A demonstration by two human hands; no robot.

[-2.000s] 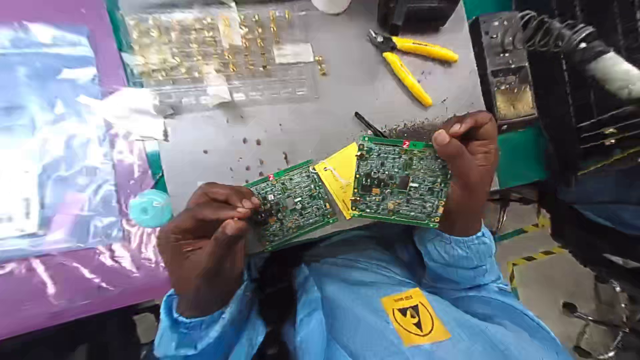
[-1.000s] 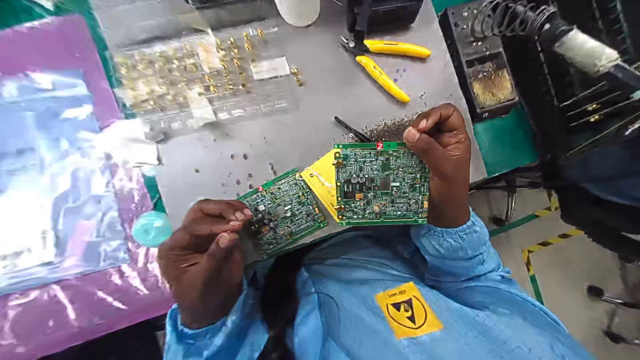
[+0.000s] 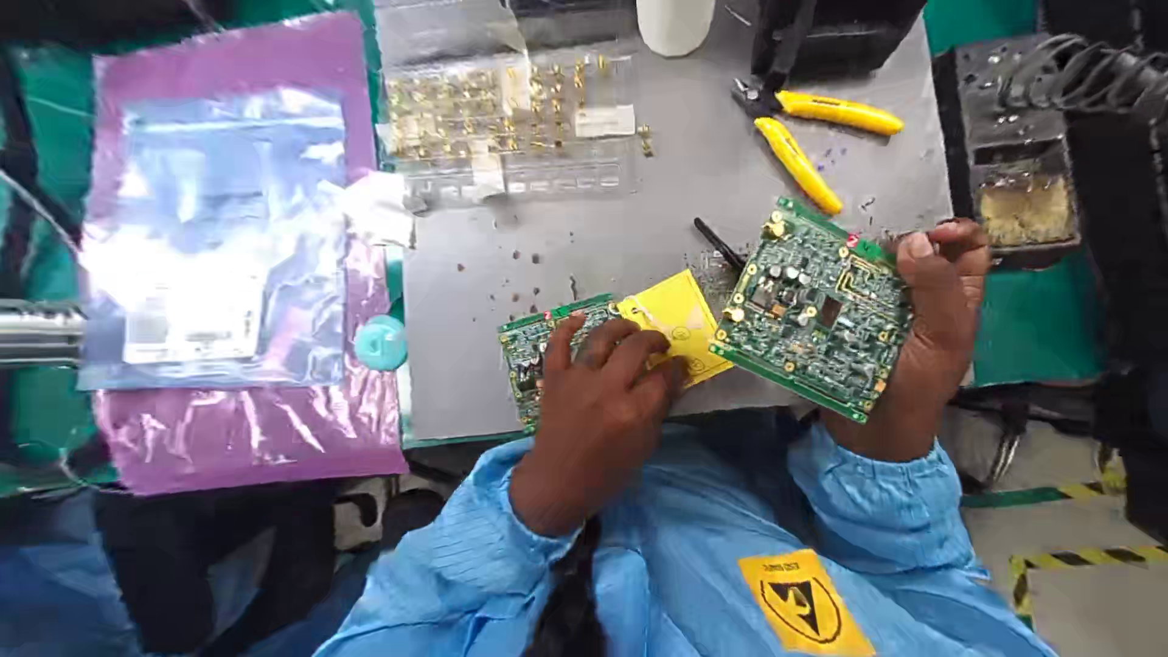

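Note:
My right hand (image 3: 944, 310) grips one green circuit board (image 3: 817, 310) by its right edge, tilted above the metal worktop. A second green circuit board (image 3: 522, 360) lies at the worktop's front edge, partly under my left hand (image 3: 602, 411). The fingers of that hand are spread over the board and over a yellow tag (image 3: 675, 319) beside it; whether they grip either cannot be told. The tag lies between the two boards, its right side close to the raised board. A thin black tool (image 3: 719, 244) rests just behind the raised board.
Yellow-handled cutters (image 3: 812, 137) lie at the back right, near a soldering iron stand with a sponge (image 3: 1027, 210). A clear tray (image 3: 511, 119) holds several brass connectors. Left are a silvery bag (image 3: 228, 237) on pink plastic sheet (image 3: 255, 443) and a teal round container (image 3: 380, 343). Small debris dots the worktop (image 3: 474, 228).
My left hand has moved from the left board's left edge to over the board and the yellow tag. The board in my right hand has turned and is now tilted.

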